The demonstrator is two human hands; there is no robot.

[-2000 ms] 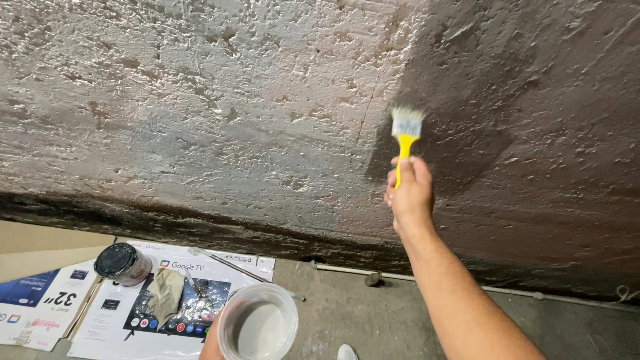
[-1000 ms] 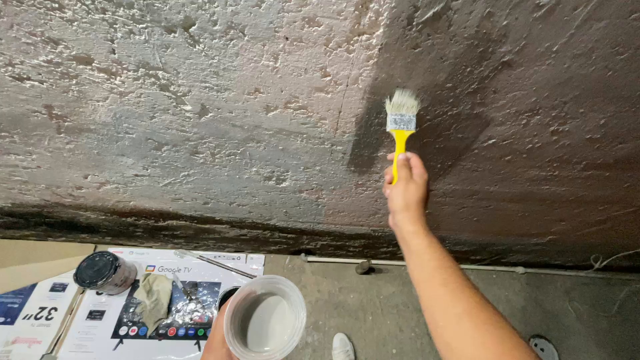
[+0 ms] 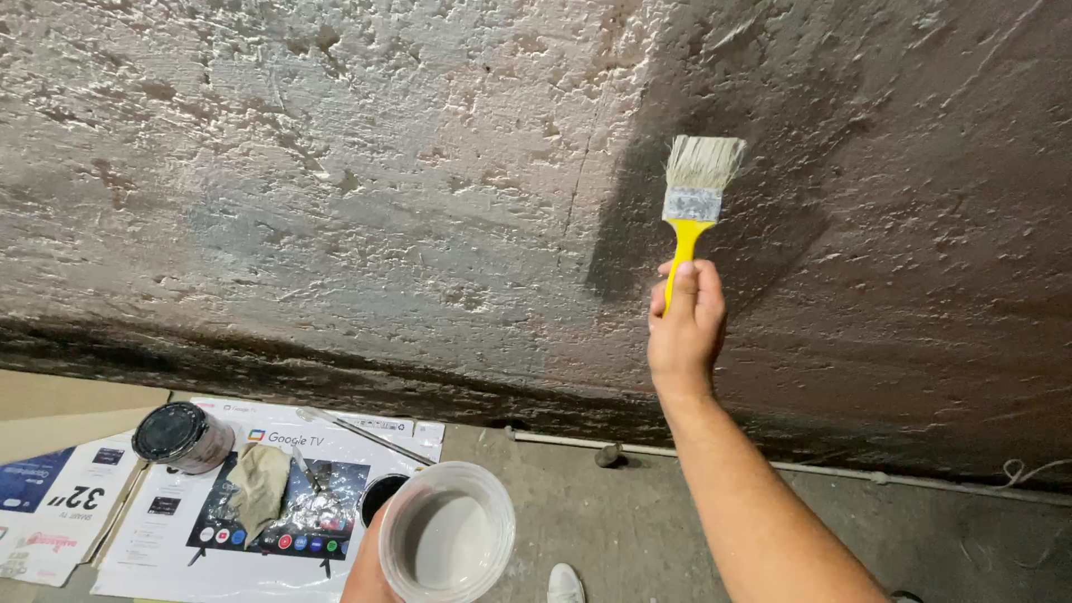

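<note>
My right hand (image 3: pixel 691 327) grips the yellow handle of a flat paintbrush (image 3: pixel 693 197), its pale bristles pointing up in front of a rough plastered wall (image 3: pixel 402 184). Whether the bristles touch the wall I cannot tell. Around the brush the wall is dark brown; to the left it is pale grey and pinkish. Low in view, my left hand (image 3: pixel 368 557) holds a clear plastic tub (image 3: pixel 448 532) with whitish liquid in it. Most of that hand is hidden behind the tub or cut off by the frame.
Flattened printed TV cardboard (image 3: pixel 159 536) lies on the concrete floor (image 3: pixel 636 519), bearing a dark-lidded jar (image 3: pixel 182 437), a crumpled cloth (image 3: pixel 260 486) and a thin rod (image 3: pixel 373 437). A dark round container (image 3: pixel 383 496) is beside the tub. A pale pipe (image 3: pixel 804 469) follows the wall's foot.
The brush was blurred against the wall two seconds ago; its bristles now show sharply and fanned. Both hands keep their hold. The view has shifted slightly.
</note>
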